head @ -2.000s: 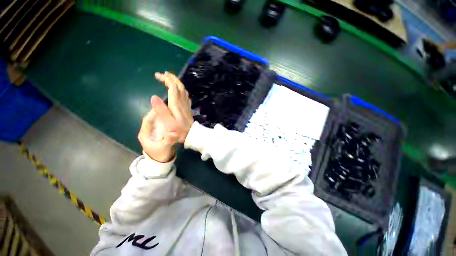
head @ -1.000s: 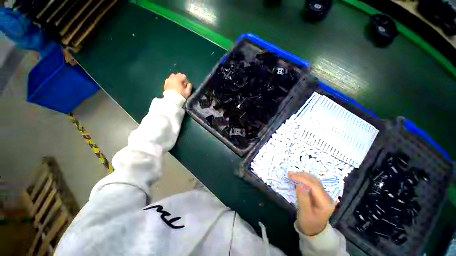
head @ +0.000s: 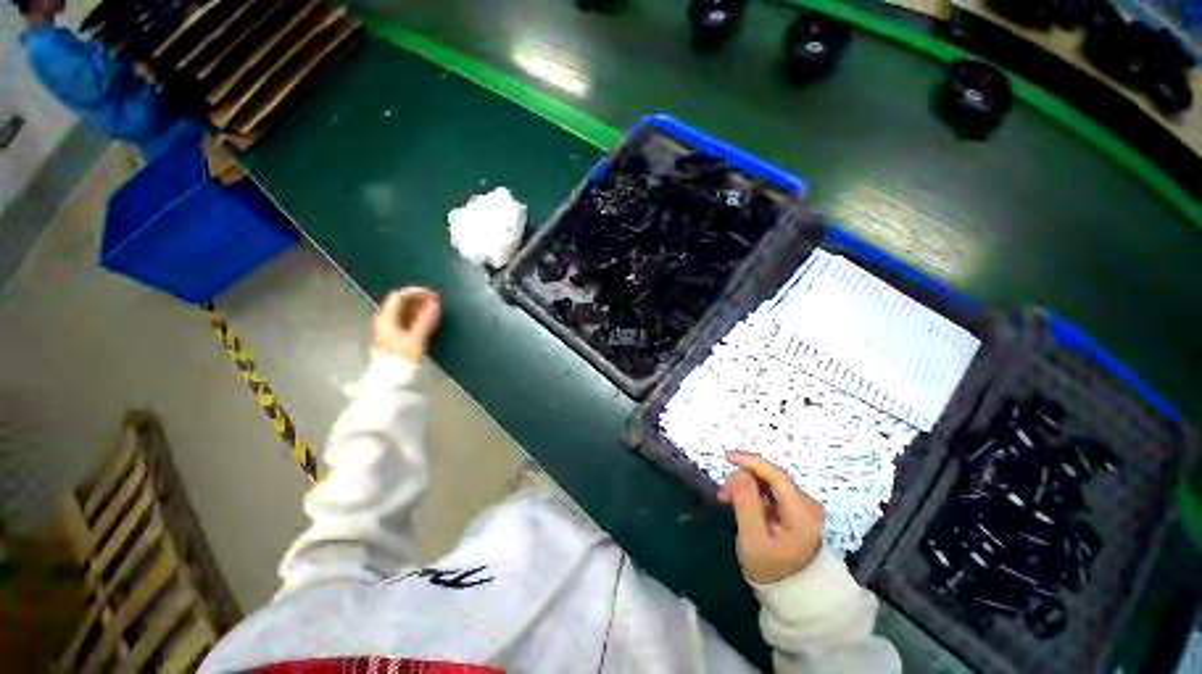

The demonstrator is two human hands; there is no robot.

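Observation:
A white crumpled clump (head: 488,227) lies on the green bench (head: 356,145), left of the left tray. My left hand (head: 406,323) is at the bench's front edge with curled, slightly parted fingers and nothing visible in it. My right hand (head: 775,516) is over the near edge of the middle tray (head: 659,441), thumb and index finger close together; whether they hold a small piece cannot be told. That tray holds loose white pieces (head: 778,408) in its lower part and aligned white strips (head: 883,336) in its upper part.
The left tray (head: 567,345) holds black parts, and the right tray (head: 1120,527) a pile of them. Round black units (head: 975,99) sit on the green conveyor behind. Cardboard sheets (head: 251,66), a blue bin (head: 191,224) and a person in blue (head: 92,79) are at the left.
My hands were together beside the left tray, then apart. My left hand has since moved back toward me, and the white clump now shows where it was. My right hand has shifted slightly left.

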